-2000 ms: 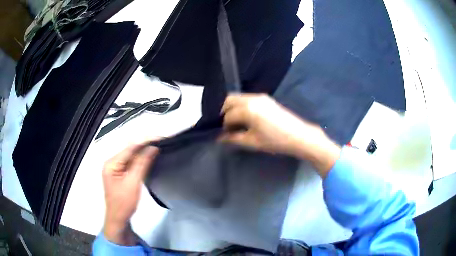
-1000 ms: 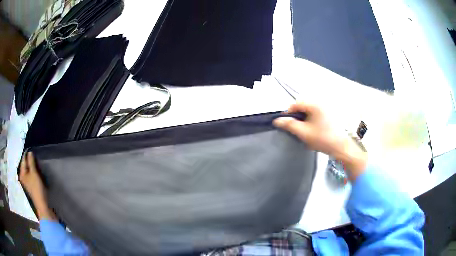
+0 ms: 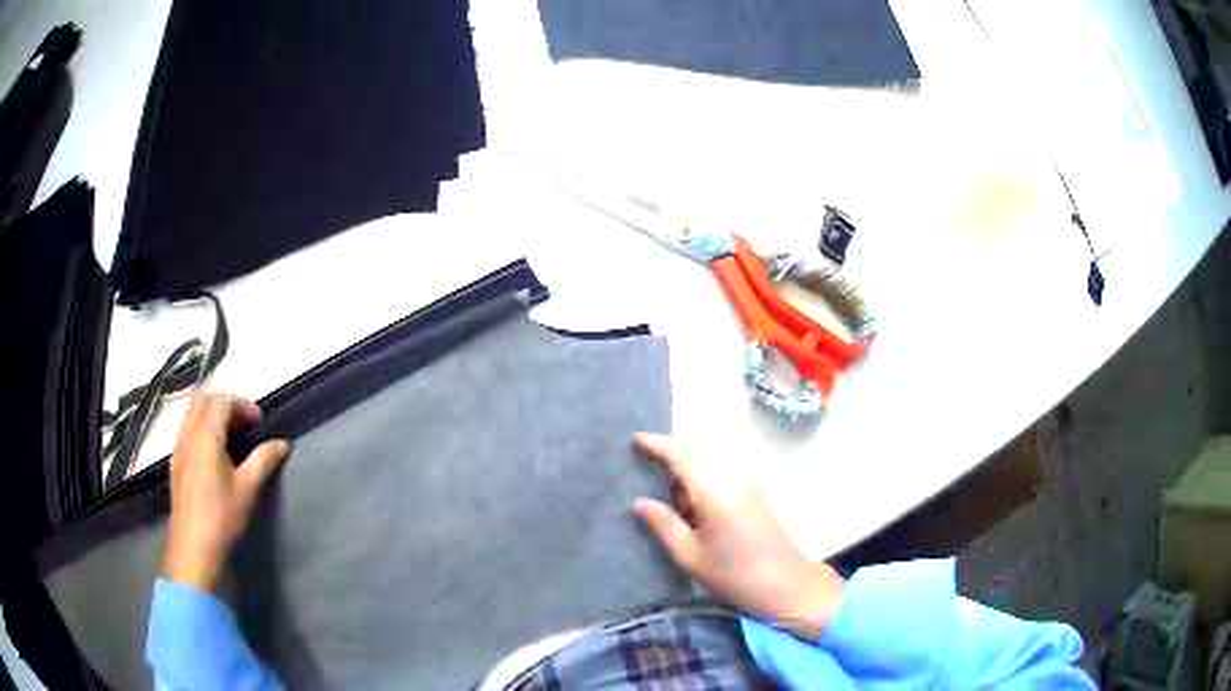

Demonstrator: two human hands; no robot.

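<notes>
The front panel [image 3: 459, 459] lies flat, grey side up, its curved neck corner towards the upper right. The darker front placket [image 3: 385, 344] runs along its upper long edge and ends in a short tab at the neck. My left hand [image 3: 216, 479] pinches the placket edge. My right hand [image 3: 716, 527] rests on the panel's right edge with thumb and forefinger apart, holding nothing. The tailor's shears [image 3: 776, 317] lie on the table to the right, blades pointing upper left, red-orange handles wrapped in pale strips.
A black stack of front panels [image 3: 324, 122] is at the upper left of centre. A blue-grey panel [image 3: 729, 34] lies at the top. More black panels [image 3: 41, 351] and fabric strips [image 3: 169, 392] are at left. A small dark offcut [image 3: 837, 234] is beside the shears on the white table [image 3: 945, 324].
The panel has been laid flat and its neck corner now shows. My right hand has let go of the placket end and moved lower. The view has shifted right, showing the shears fully.
</notes>
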